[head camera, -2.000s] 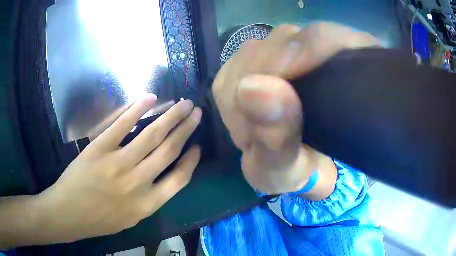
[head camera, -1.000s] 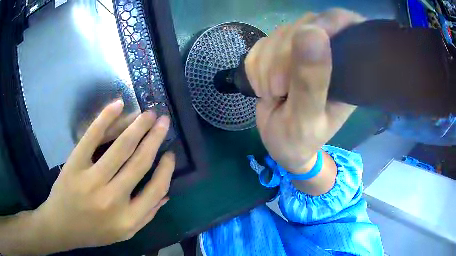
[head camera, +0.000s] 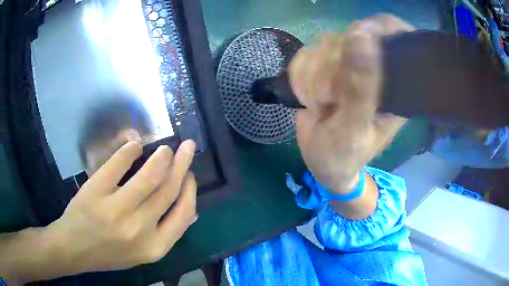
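Note:
A flat device unit with a large silver area (head camera: 100, 78) lies in a black tray (head camera: 215, 128) at the left. A dark strip with a honeycomb pattern and fine red lines (head camera: 167, 56) runs along its right side. My left hand (head camera: 134, 201) rests with fingers spread on the unit's near end, holding nothing. My right hand (head camera: 346, 95), blurred, is closed around a dark electric screwdriver (head camera: 435, 78). Its black nose is over the round perforated screw plate (head camera: 251, 117); the bit tip is hidden. Dark grains show on the plate's upper right part.
The work lies on a dark green bench (head camera: 245, 206), whose near edge curves above my blue smock (head camera: 279, 260). A white box-like surface (head camera: 457, 215) is at the lower right. Blue and dark items (head camera: 466, 22) stand at the upper right. My right wrist wears a blue strap (head camera: 351, 190).
The right hand and screwdriver went from beside the unit to over the round plate, now fully in view. In the last second, the left fingers drew back slightly toward the unit's near end.

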